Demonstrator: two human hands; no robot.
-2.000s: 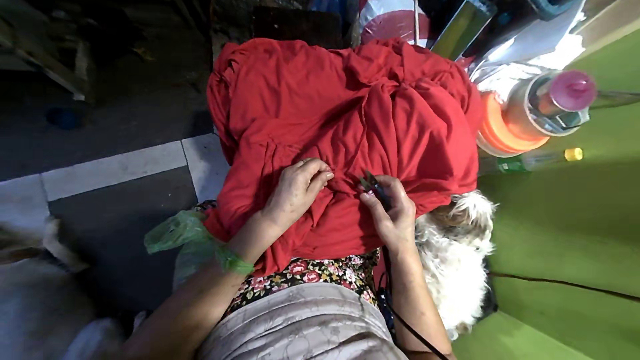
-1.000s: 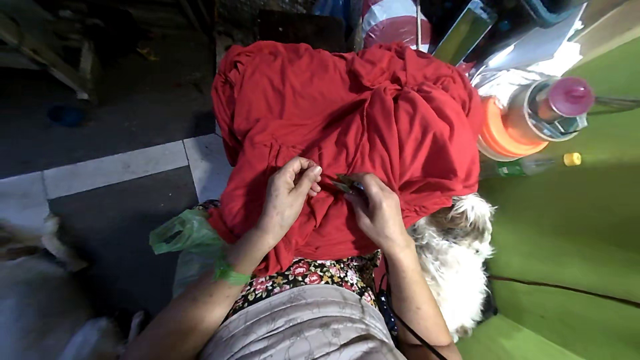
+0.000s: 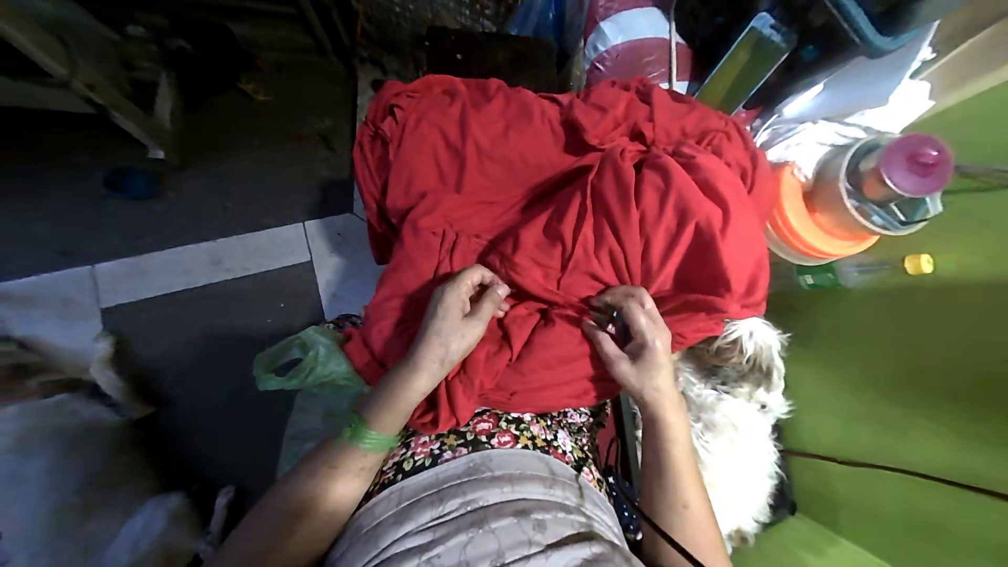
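Red knit fabric (image 3: 504,173) lies bunched in folds across my lap and beyond. My left hand (image 3: 466,315) is over its near part, thumb and forefinger close together; whether a thread or a bit of cloth is between them cannot be told. To the right, my right hand (image 3: 634,339) curls around a small dark metal tool (image 3: 612,321), mostly hidden in the palm, with its fingertips at a fold of the fabric. A green plastic band circles my left wrist.
A white shaggy dog (image 3: 732,425) lies against my right side, another pale animal (image 3: 71,472) at lower left. At right are an orange container (image 3: 807,224), a pink-lidded cup (image 3: 917,165) and a bottle (image 3: 858,272). A green plastic bag (image 3: 311,362) hangs at left.
My right hand has moved right, away from my left hand, since one second ago. The small tool showed between the hands then and is now mostly hidden in my right hand.
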